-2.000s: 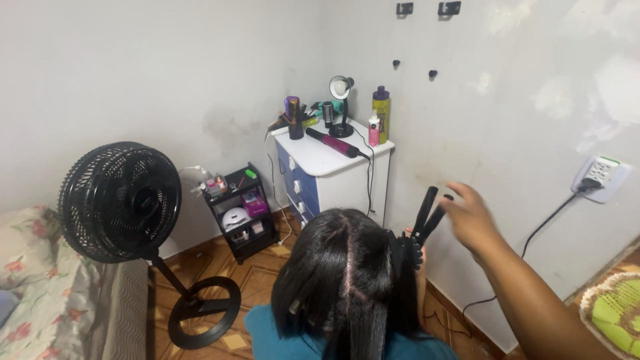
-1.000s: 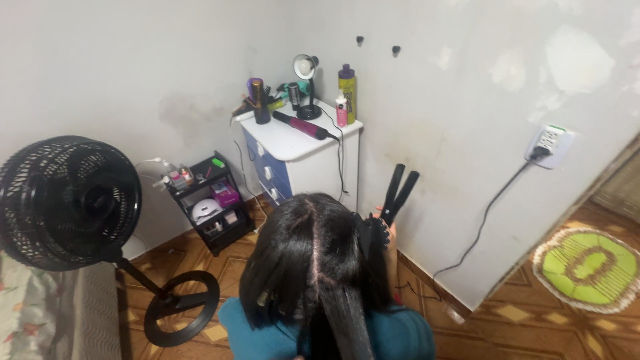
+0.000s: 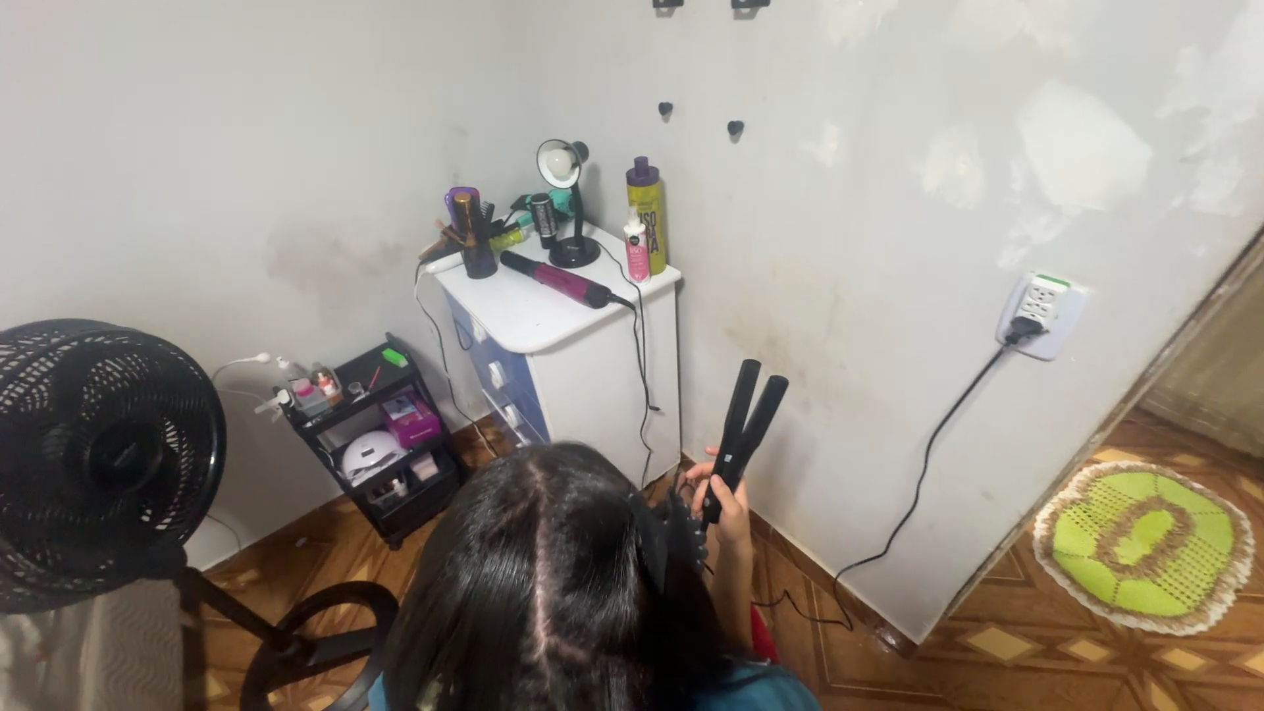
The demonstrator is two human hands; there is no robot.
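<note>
Neither of my hands is in view. Below me is the dark hair of a seated person [image 3: 494, 573], parted down the middle of the crown. A black claw clip [image 3: 673, 538] sits at the right side of the hair. Just beyond it, the seated person's raised hand [image 3: 726, 499] holds a black flat iron [image 3: 748, 425], its two arms apart and pointing up. Part of the iron's lower end is hidden by the fingers. The lower lengths of hair run out of the frame.
A white dresser [image 3: 553, 326] bears a hot-air brush [image 3: 558, 279], a desk lamp [image 3: 576, 252] and bottles. A black cart [image 3: 395, 395] and a black fan [image 3: 118, 454] stand left. A cord [image 3: 923, 454] runs from the wall outlet [image 3: 1042, 301] to the floor near a green crocheted rug [image 3: 1145, 543].
Two seconds ago my right hand was beside the flat iron; it has since left the view. The flat iron stays in the seated person's hand. The view has shifted.
</note>
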